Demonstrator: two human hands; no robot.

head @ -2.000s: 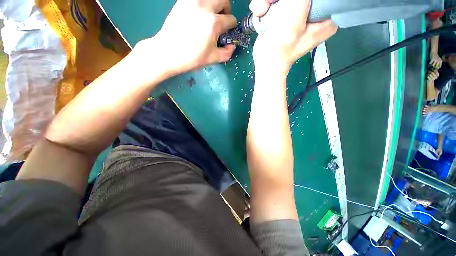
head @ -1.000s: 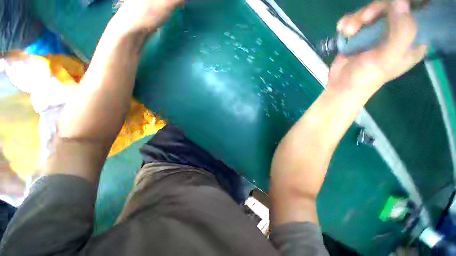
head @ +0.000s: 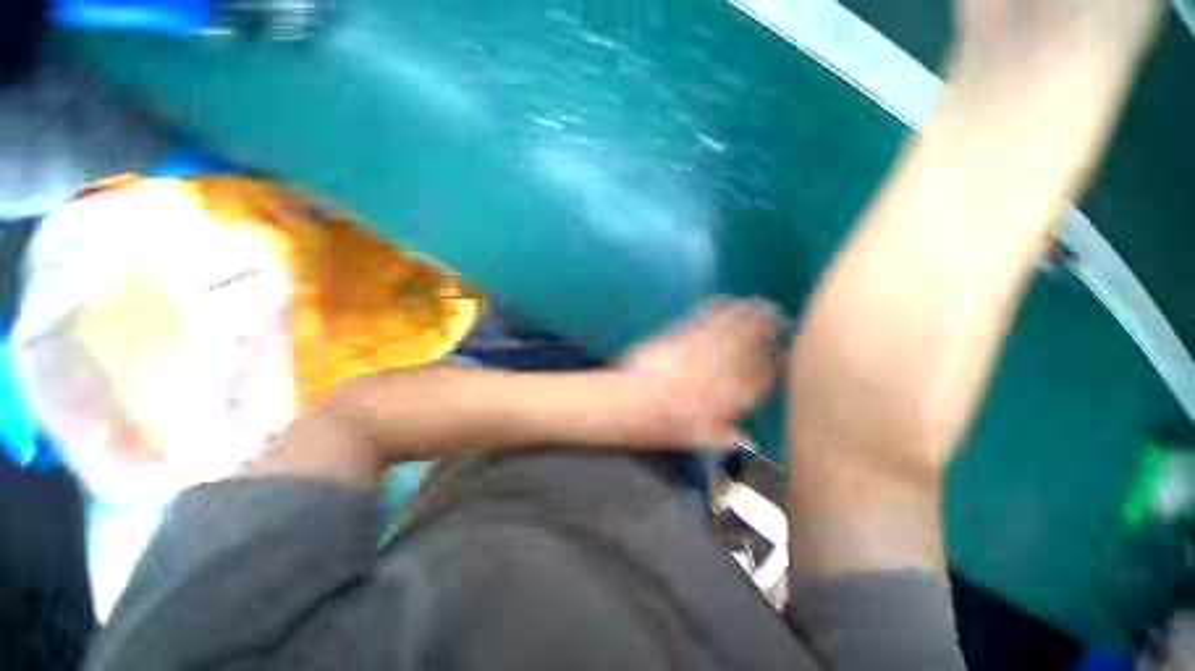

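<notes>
My left hand (head: pixel 714 374) is blurred, low over the near edge of the green bench (head: pixel 564 223), close to my lap. I cannot tell whether it holds anything. My right forearm reaches up to the top right, and my right hand (head: pixel 1048 20) is mostly cut off by the top edge, so its fingers are hidden. The grey power tool is not visible. White specks (head: pixel 708 139) lie blurred on the bench top.
A yellow-orange sack with white lining (head: pixel 374 295) is at the left. A pale curved strip (head: pixel 872 59) crosses the upper right. A blue tray (head: pixel 131 13) and a blurred dark-silver cluster (head: pixel 282 16) are at the top left. A green block (head: pixel 1156 482) is at the right.
My left hand has come from the bench's far side down toward my lap. My right hand has moved up, partly out of view with the tool. The view has shifted.
</notes>
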